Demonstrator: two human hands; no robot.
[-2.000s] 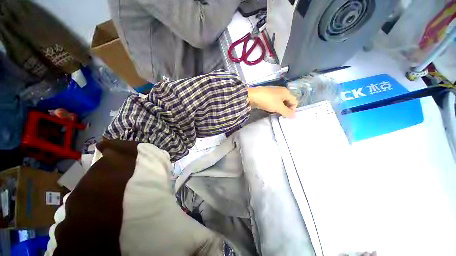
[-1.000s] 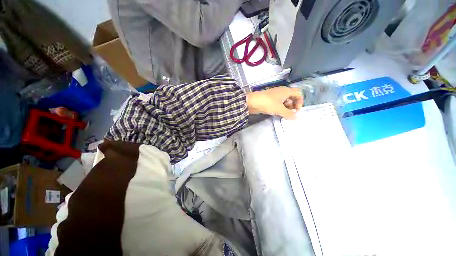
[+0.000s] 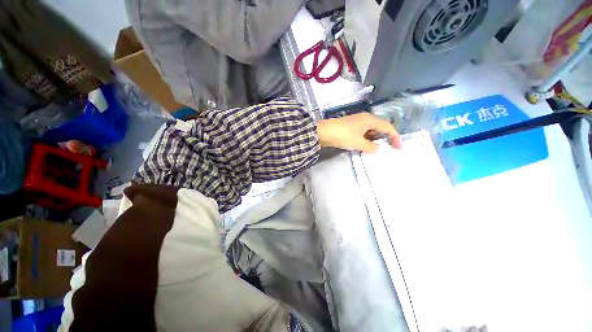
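Note:
My left hand [image 3: 360,133], in a checked sleeve, is at the far end of the white panel [image 3: 441,233]. Its thumb and fingertips are apart and touch the panel's corner. The panel lies flat, with a dotted line along its left side and small marks at its far end. A pale grey, soft fabric piece [image 3: 350,246] lies beside it and hangs over the table edge towards my lap. Glare hides the panel's right border. A small dark, blurred patch shows at the bottom edge; I cannot tell what it is. My right hand is not seen.
Red-handled scissors [image 3: 319,63] lie at the far left of the table, beside a grey machine housing [image 3: 448,32]. A blue JACK mat [image 3: 500,139] is beyond the panel. A neighbour's grey-clothed legs [image 3: 221,45], a red stool [image 3: 61,175] and a cardboard box [image 3: 52,256] are left.
My left hand's fingertips have gone from close together to spread, reaching slightly right over the panel's corner. The panel and grey fabric look almost unmoved.

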